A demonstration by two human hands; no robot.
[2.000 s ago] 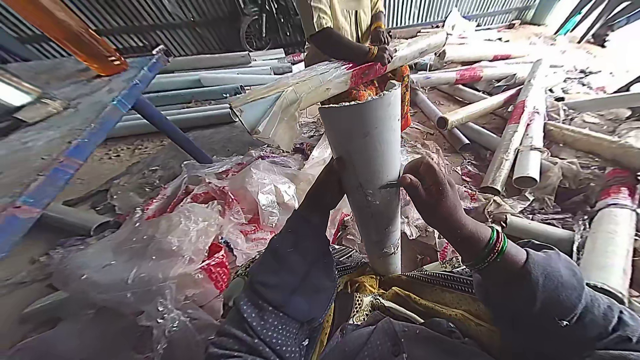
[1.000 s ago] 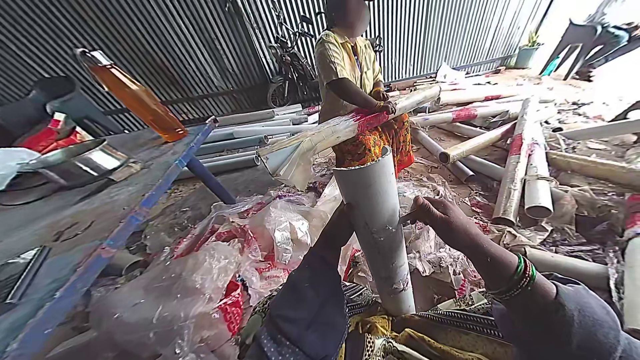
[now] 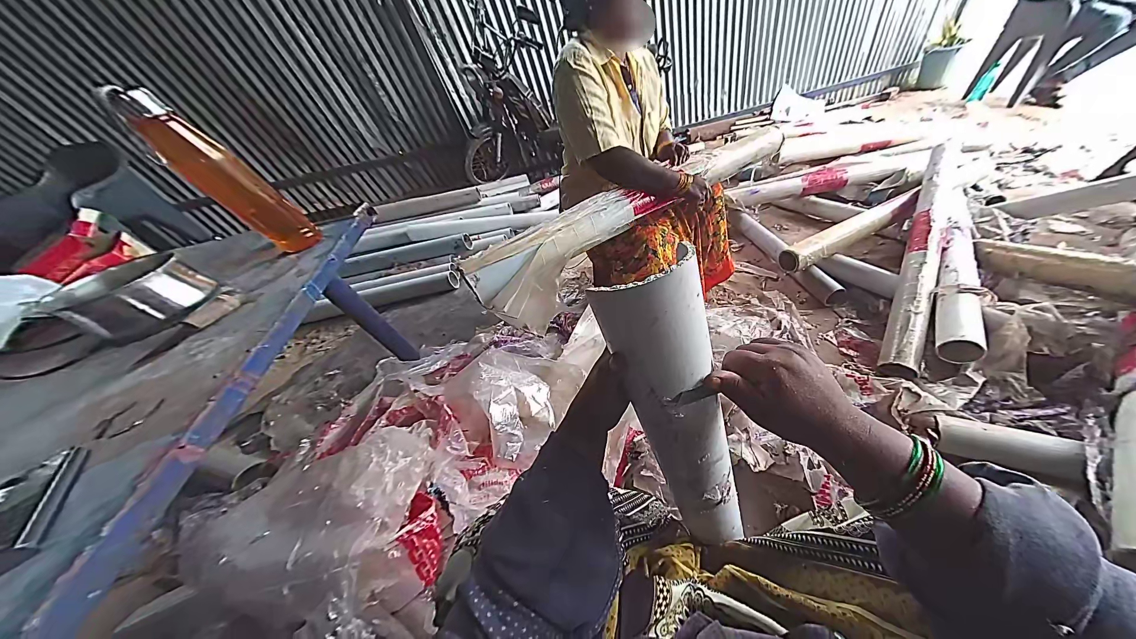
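A grey plastic pipe piece (image 3: 666, 382) leans upright in front of me, its rough cut rim up and its lower end at the patterned cloth over my lap. My left hand (image 3: 608, 395) grips the pipe's left side, its fingers partly hidden behind it. In my right hand (image 3: 772, 390), with fingers closed, is a small thin dark blade (image 3: 690, 393) that lies against the pipe's right side. Green and red bangles circle my right wrist.
A person (image 3: 621, 133) stands ahead holding a long plastic-wrapped pipe (image 3: 639, 209). Crumpled plastic film (image 3: 355, 506) lies at the left, beside a blue metal bar (image 3: 213, 399). Pipes (image 3: 919, 257) are strewn at the right. An orange bottle (image 3: 222, 177) stands at the upper left, near a motorcycle (image 3: 506, 115).
The view has tilted up since two seconds ago, so more of the other person and the wall shows. My hands still hold the pipe piece and the blade.
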